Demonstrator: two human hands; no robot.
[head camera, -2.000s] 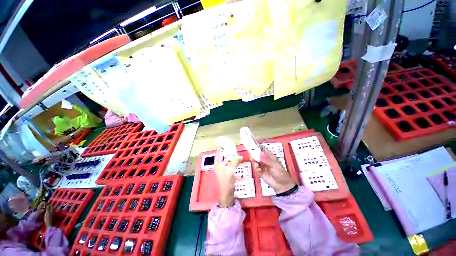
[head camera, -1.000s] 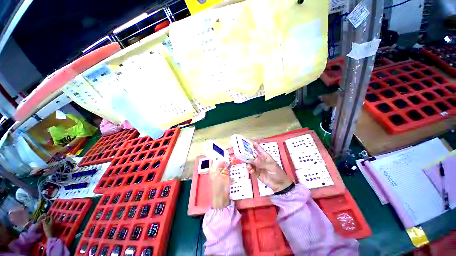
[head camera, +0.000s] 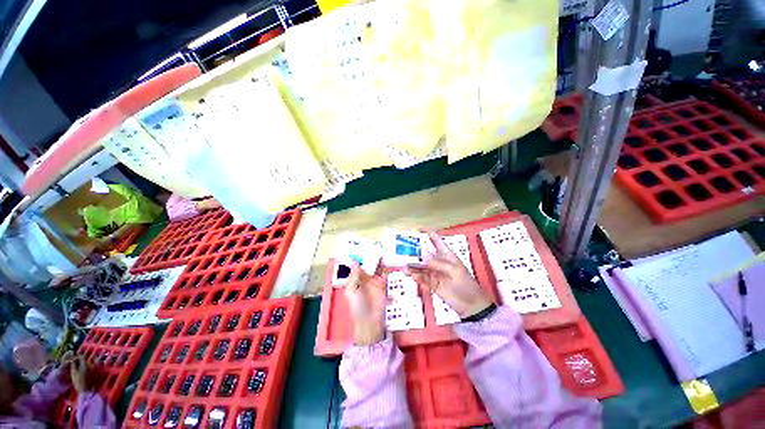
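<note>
My left hand (head camera: 366, 303) holds a white unit (head camera: 356, 250) with a lit bluish window facing me. My right hand (head camera: 453, 281) holds another white unit (head camera: 408, 248) with a lit blue window, close beside the first. Both are above the red-pink white-unit tray (head camera: 334, 333). Its bays hold rows of white units (head camera: 523, 268) with small dark marks. One white unit with a dark window lies at the tray's upper left, partly hidden by the left unit. A red tray with large pockets (head camera: 434, 390) shows under the working tray, partly covered by my sleeves.
Red pocket trays (head camera: 210, 362) with dark units stand at left, and another pocket tray (head camera: 696, 159) at right. A metal post (head camera: 597, 134) rises right of the work. Record sheets (head camera: 696, 302) and a pen (head camera: 745, 312) lie beyond it. Yellowish sheets (head camera: 361, 100) hang above. Another person's hands (head camera: 77, 373) are at lower left.
Both white units have turned so their windows face me and now show bluish light. The two units are closer together, side by side. The view has shifted slightly.
</note>
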